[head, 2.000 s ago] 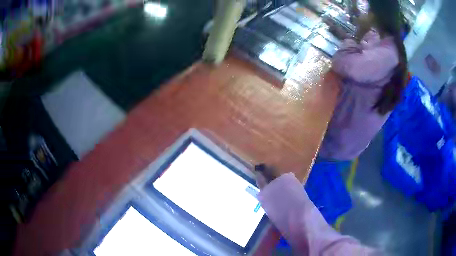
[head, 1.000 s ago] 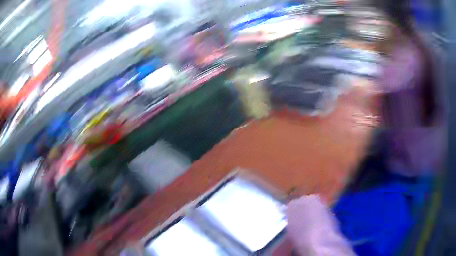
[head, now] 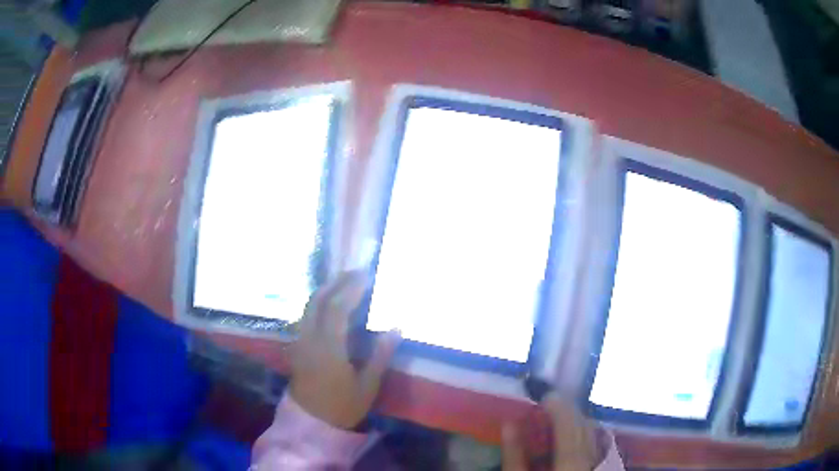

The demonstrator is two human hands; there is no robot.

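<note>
Several tablets lie side by side on whitish sleeves, screens up: one at left [head: 262, 212], one in the middle [head: 467, 235], one at right [head: 672, 299] and one at far right [head: 789, 322]. The first three glare white; the far-right screen is paler blue. My left hand [head: 333, 354] is at the middle tablet's lower left corner, fingers spread between it and the left tablet, holding nothing. My right hand [head: 552, 437] is blurred and partly cut off by the bottom edge, below the middle tablet's lower right corner, fingers apart, with a black cover [head: 535, 386] at one fingertip.
A thin dark stack of tablets [head: 69, 152] lies at the bench's left end. A pale board [head: 239, 22] with a black cable [head: 204, 41] is at the back left. A white sheet [head: 750, 55] lies at the back right. A blue bin with a red band [head: 83, 359] is below the bench edge.
The view has swung from the bench's right side and the other worker to the row of tablets. My left hand has come into view. My right hand now shows at the bottom edge.
</note>
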